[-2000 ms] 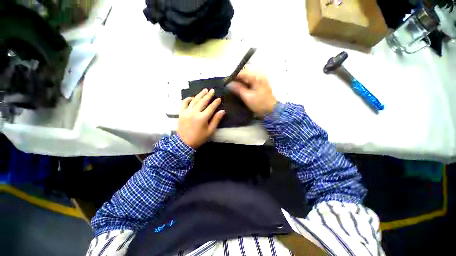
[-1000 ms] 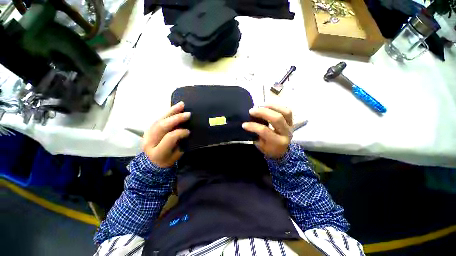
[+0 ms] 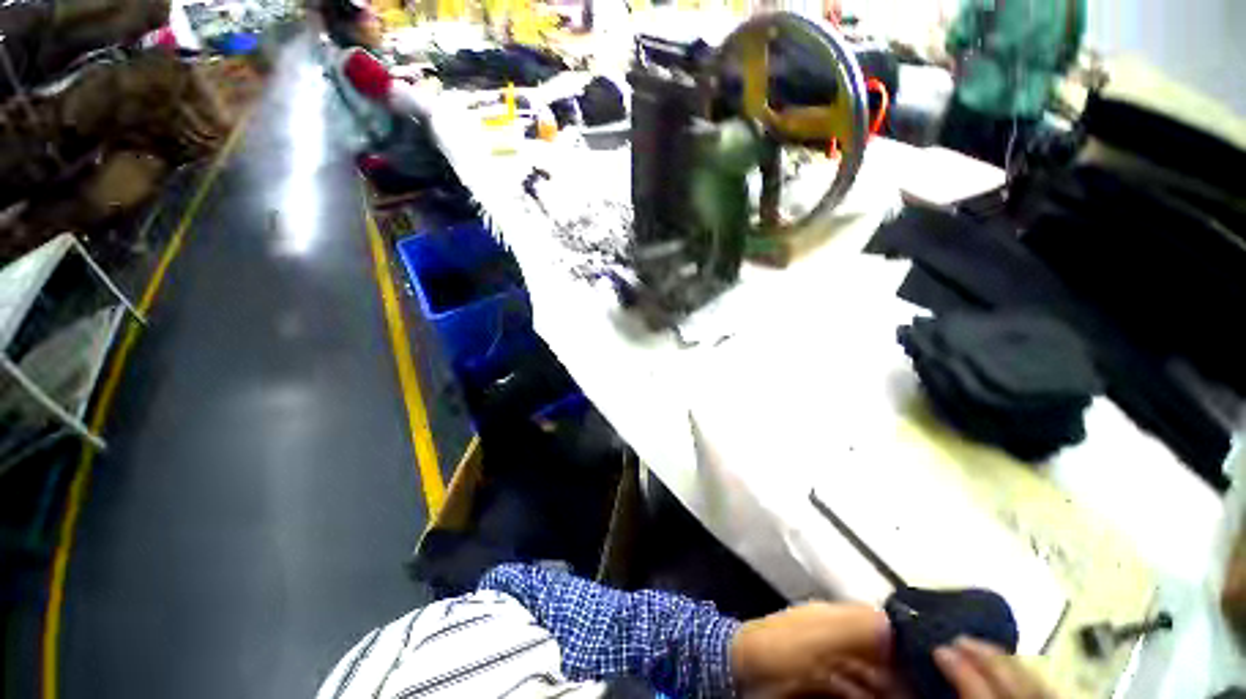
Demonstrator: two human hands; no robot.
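Observation:
A black bag panel [image 3: 952, 621] is at the lower right, over the near edge of the work board [image 3: 987, 546]. My left hand [image 3: 820, 650] is on the panel's left side, fingers closed on it. My right hand [image 3: 987, 672] is at its lower edge, fingertips on the panel; the rest is cut off by the frame's bottom. A small metal-headed punch [image 3: 1127, 634] lies on the board right of the panel. A stack of black panels [image 3: 1004, 378] stands behind. Whether a gold fitting is on the panel, I cannot tell.
A hand press [image 3: 697, 184] with a large wheel stands on the white-covered table [image 3: 765, 396]. Blue crates [image 3: 467, 294] and an open carton [image 3: 462, 489] of black pieces stand beside the table. A person [image 3: 366, 82] sits by the yellow-lined aisle; another person [image 3: 1014, 62] is behind the press.
The view has swung to the left, bringing in the aisle and the whole press. The panel, earlier held flat in both hands with a gold fitting showing, is now tilted at the lower right.

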